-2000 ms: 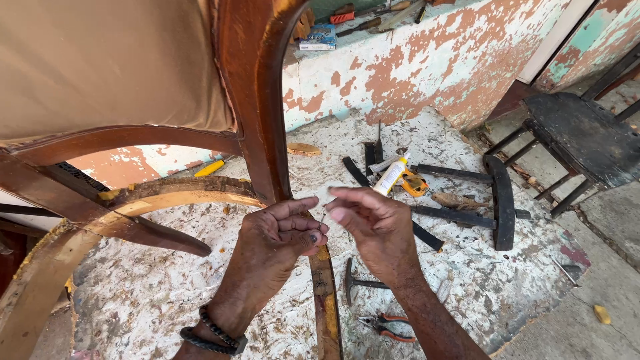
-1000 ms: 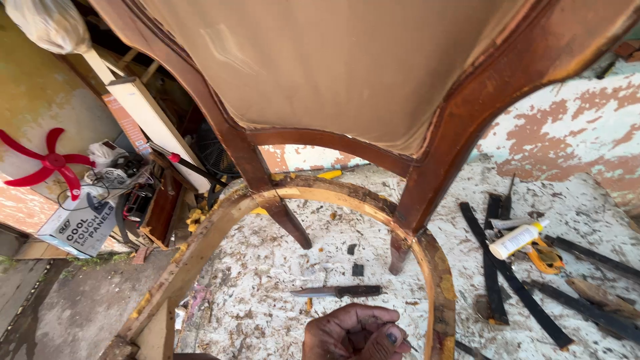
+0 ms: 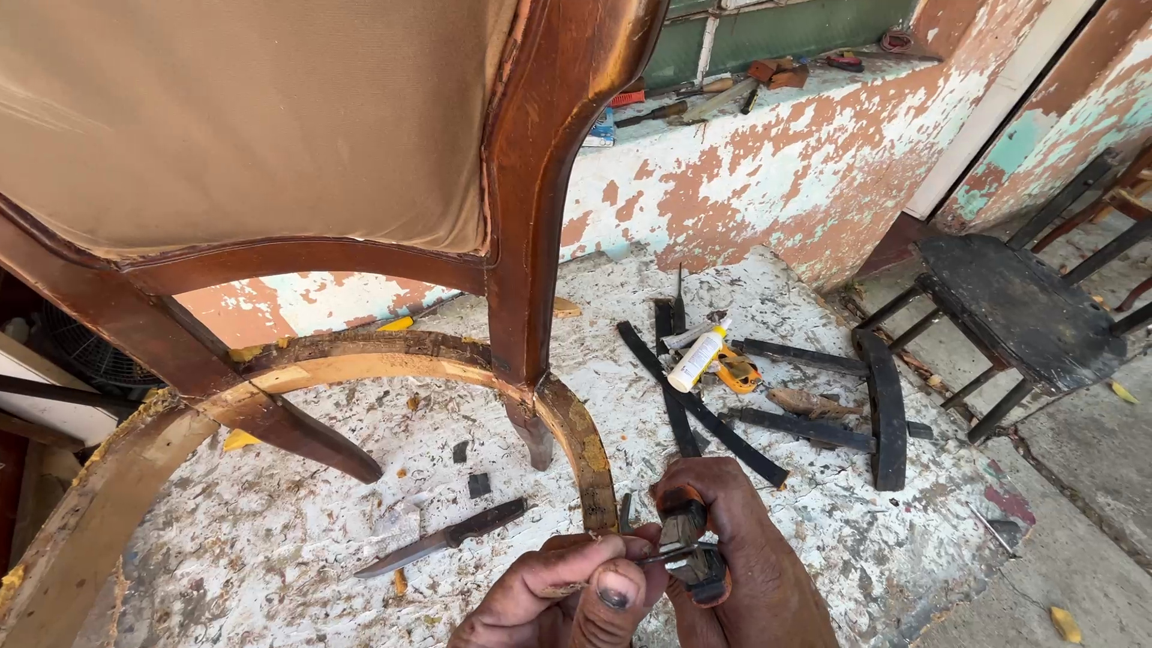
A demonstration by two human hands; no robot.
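Note:
My right hand [image 3: 747, 558] grips orange-handled pliers [image 3: 688, 549], whose jaws are on a thin metal piece, perhaps a nail [image 3: 661, 556]. The fingers of my left hand [image 3: 576, 594] pinch the other end of that piece, just left of the jaws. Behind the hands stands a wooden chair frame [image 3: 531, 225] with a brown upholstered back [image 3: 270, 117]. Its curved seat rail [image 3: 585, 441] comes down close to my left fingertips. On the worktop left of the hands lies a knife [image 3: 450, 535]. Part of a dark metal tool [image 3: 625, 513] shows just above my left fingers.
On the paint-flaked worktop [image 3: 315, 540] lie black wooden pieces [image 3: 886, 405], black strips [image 3: 702, 405], a glue bottle [image 3: 697, 358] and a yellow tape measure [image 3: 736, 371]. Tools lie on the wall ledge [image 3: 702, 112] behind. A dark chair [image 3: 1017, 297] stands at the right.
Two seconds ago both hands were raised near the chair leg, and orange-handled pliers lay on the worktop. Now my right hand holds pliers. The view has swung left and back.

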